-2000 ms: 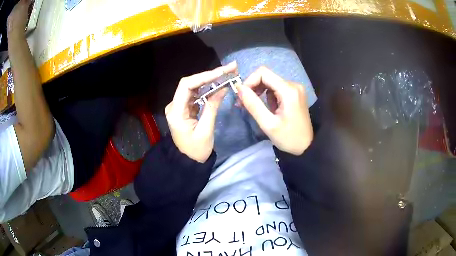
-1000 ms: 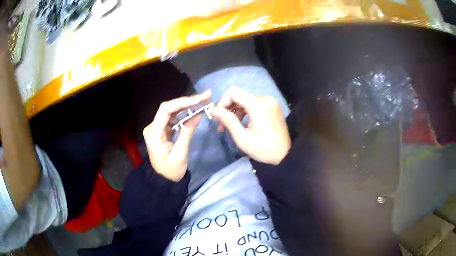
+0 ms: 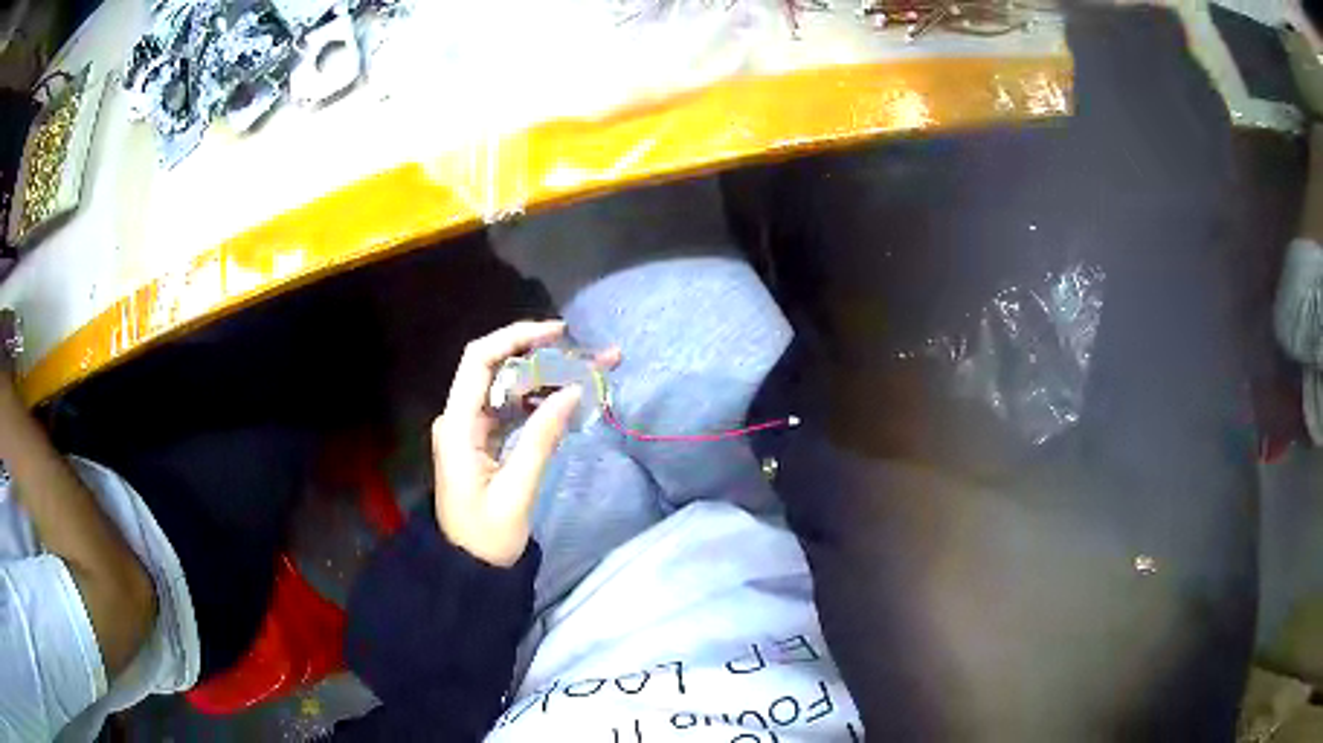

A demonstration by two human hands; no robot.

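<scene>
My left hand (image 3: 491, 472) holds a small silvery metal plate (image 3: 569, 372) above my lap, pinched between thumb and fingers, its flat side now partly showing. A thin red lead wire (image 3: 689, 436) runs out from the plate to the right and ends in a small pale tip. My right hand is not in view; a dark sleeve (image 3: 1161, 174) reaches up across the table edge at right.
A white table (image 3: 435, 80) edged with yellow-orange tape holds silver metal parts (image 3: 240, 73), a tray of brass parts (image 3: 51, 160) and red leads (image 3: 950, 18). Another person's arm (image 3: 73, 508) is at left, near a red stool (image 3: 283, 639). Clear plastic (image 3: 1030, 349) hangs at right.
My right hand has left the plate and gone out of view, its sleeve now stretched towards the table. The plate has turned, and a red wire now shows.
</scene>
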